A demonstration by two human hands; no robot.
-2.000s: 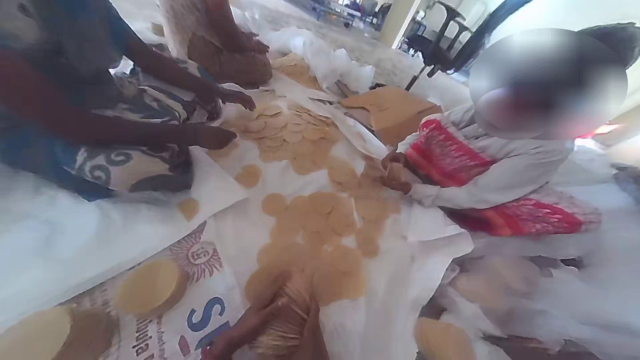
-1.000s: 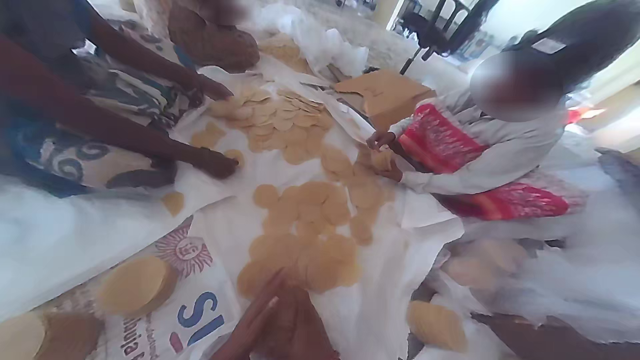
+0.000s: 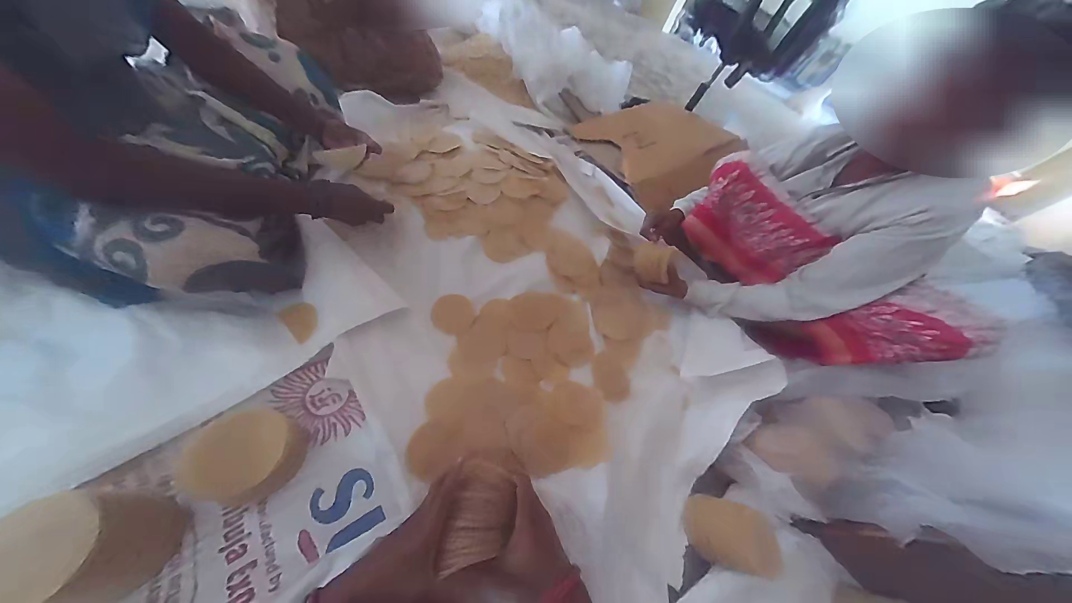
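At the bottom centre, my left hand (image 3: pixel 402 536) and my right hand (image 3: pixel 540 536) close around the two sides of a stack of thin round discs (image 3: pixel 477 519), held on edge between them. Just beyond my fingers, loose flat tan discs (image 3: pixel 511 427) overlap on a white sheet (image 3: pixel 377 335). A larger spread of the same discs (image 3: pixel 477 180) lies farther off near the people opposite.
A person's hands (image 3: pixel 356 201) reach over the discs at upper left; another person at right holds a small disc stack (image 3: pixel 653 264). Tall disc stacks (image 3: pixel 239 452) stand on a printed sack (image 3: pixel 335 519). A cardboard piece (image 3: pixel 670 146) lies behind; a disc bundle (image 3: pixel 733 536) rests lower right.
My hands have shifted around the stack, whose edges show plainly between them now; a second ago they covered it. The person at left now has a disc in one hand.
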